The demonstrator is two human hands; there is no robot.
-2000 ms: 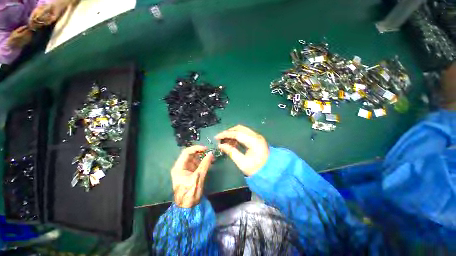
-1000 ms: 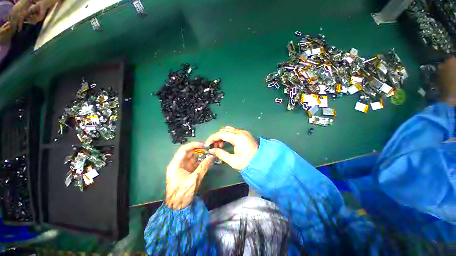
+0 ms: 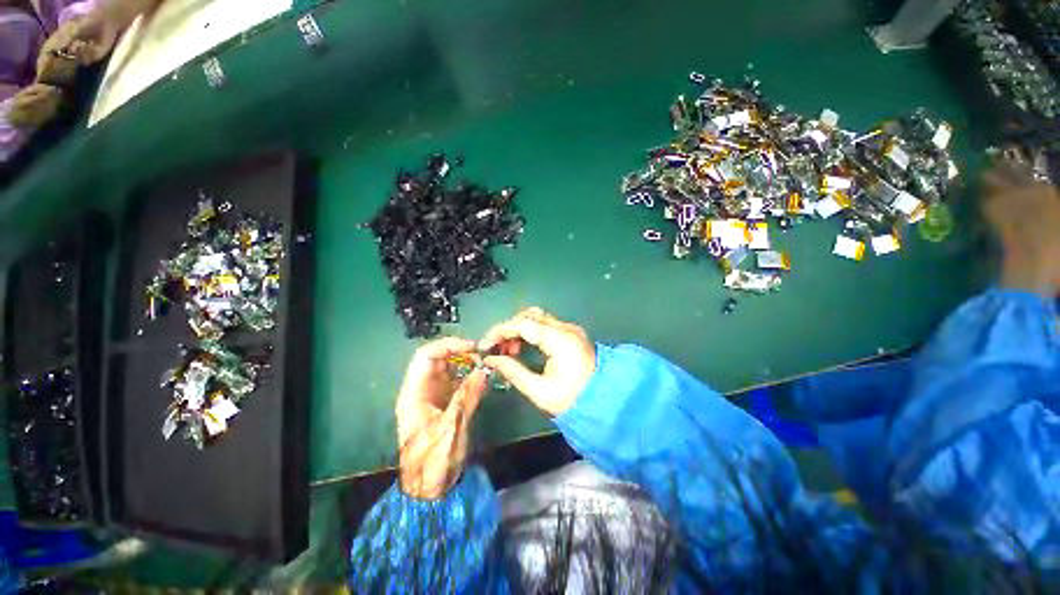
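Observation:
My left hand (image 3: 436, 409) holds a small circuit board assembly (image 3: 465, 363) with an orange-yellow edge between thumb and fingers. My right hand (image 3: 544, 358) meets it, its thumb and finger pinched at the same piece; whether they hold a separate tiny part cannot be told. Both hands are just below a heap of black plastic parts (image 3: 442, 244) on the green surface. A loose heap of circuit board assemblies (image 3: 767, 174) with white tabs lies to the right. More board assemblies (image 3: 221, 285) lie in the black tray (image 3: 203, 500) at left.
A second black tray (image 3: 35, 314) with dark shiny parts is at the far left. A bright green round piece (image 3: 935, 222) lies at the right heap's edge. A person's hands (image 3: 52, 70) show at upper left near a white sheet (image 3: 174, 52). Another person's blue sleeve (image 3: 976, 384) is at right.
The wearer's hands stay together, with the fingertips closer than in the oldest frame and the orange edge now showing. The neighbour's arm at right has shifted. The view has moved slightly.

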